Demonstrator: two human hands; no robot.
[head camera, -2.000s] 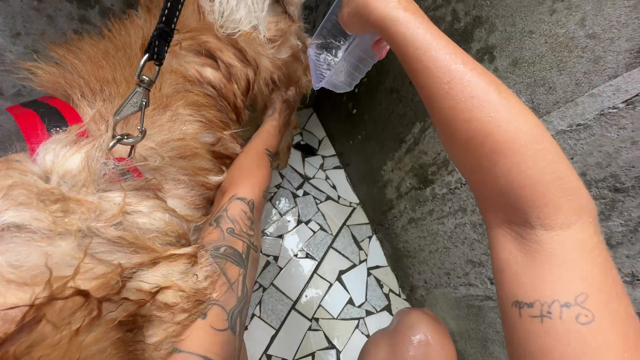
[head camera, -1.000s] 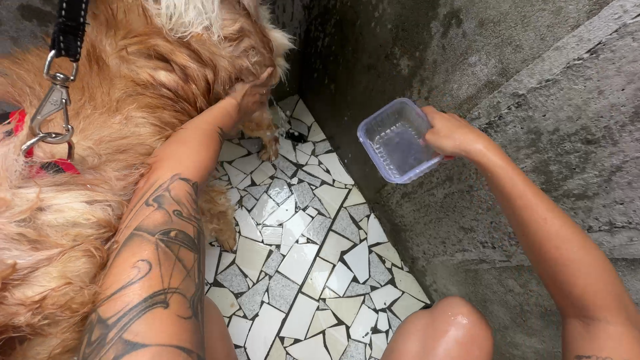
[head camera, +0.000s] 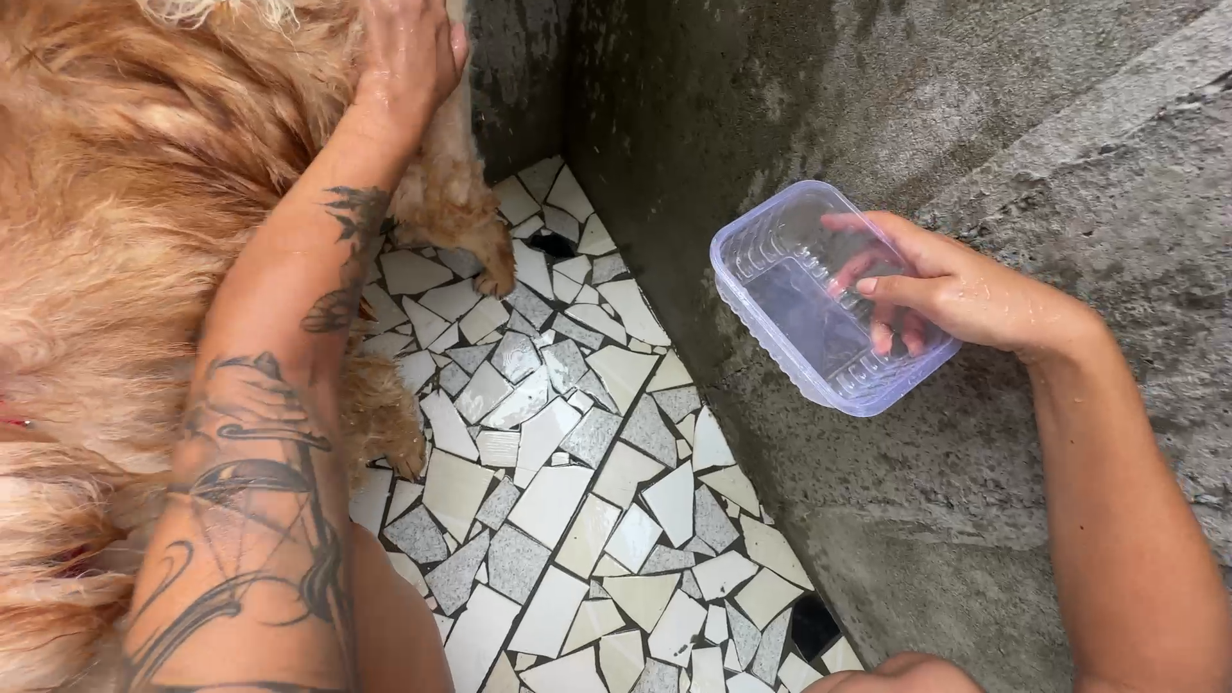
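A dog with wet, reddish-golden fur (head camera: 125, 250) fills the left side of the view; its head is out of frame. My left hand (head camera: 409, 58) lies against the dog near the top of a front leg, its fingertips partly cut off or hidden. Below it the dog's paw (head camera: 496, 269) stands on the floor, and a second paw (head camera: 395, 433) shows beside my tattooed forearm. On the right, my right hand (head camera: 914, 289) grips the side of a clear plastic container (head camera: 799, 298), thumb inside and fingers seen through the wall. The container is tilted with its opening toward me.
The floor is a wet mosaic of broken white and grey tiles (head camera: 549, 433), with a dark gap (head camera: 553, 243) near the front paw and another (head camera: 813, 626) at lower right. A rough concrete wall (head camera: 674, 144) rises along the right. My knees show at the bottom edge.
The container has come down from beside the dog's front end to the right, still in my right hand. The leash clip and red harness strap have left the view, which has shifted.
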